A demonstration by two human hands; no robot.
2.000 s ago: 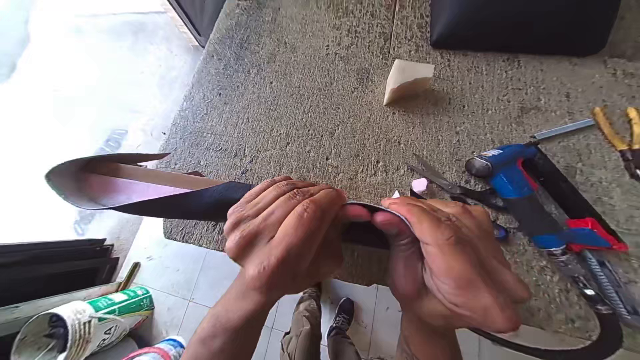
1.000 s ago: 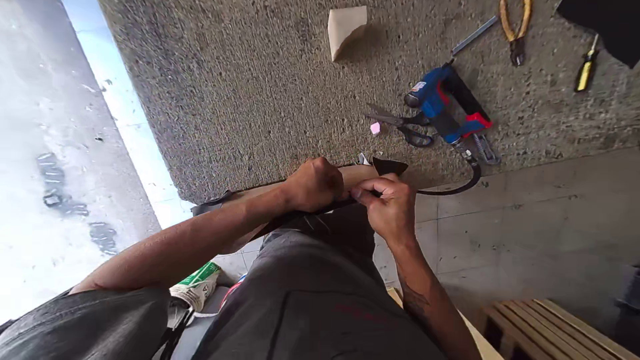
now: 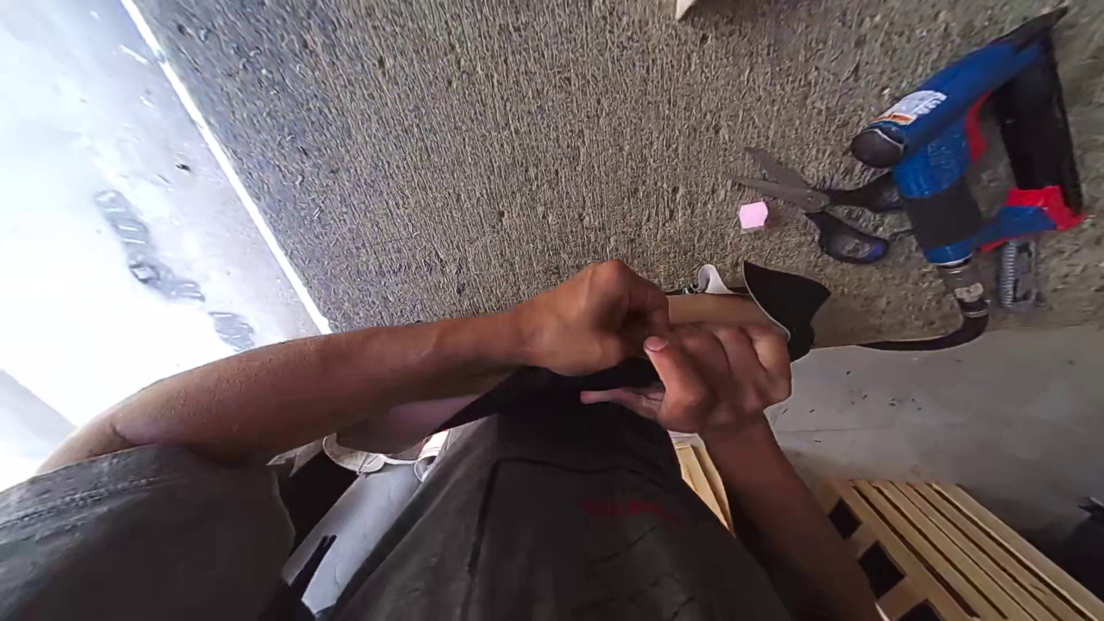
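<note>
Near my body, at the near edge of the rough-surfaced table, both hands are on a strip of dark sheet material [image 3: 780,297] with a tan underside, possibly leather or vinyl. My left hand [image 3: 599,319] is closed on it, knuckles up. Against it, my right hand [image 3: 720,371] pinches the strip with thumb and fingers, its tips by the left fingers. The strip's black end flares out to the right of my hands; much of the rest is hidden under my hands and left forearm. A small white piece [image 3: 711,279] lies just behind the strip.
Scissors [image 3: 815,198] with dark handles lie on the table [image 3: 517,155], beside a small pink piece [image 3: 753,215]. A blue pneumatic stapler [image 3: 940,164] with a black hose [image 3: 936,343] lies at the right, a metal part near its hose fitting. A slatted wooden pallet [image 3: 957,535] is at the lower right.
Both hands, spread along the strip two seconds ago, are now close together near my body. The strip's long curled left end no longer shows. The view has shifted and tilted strongly.
</note>
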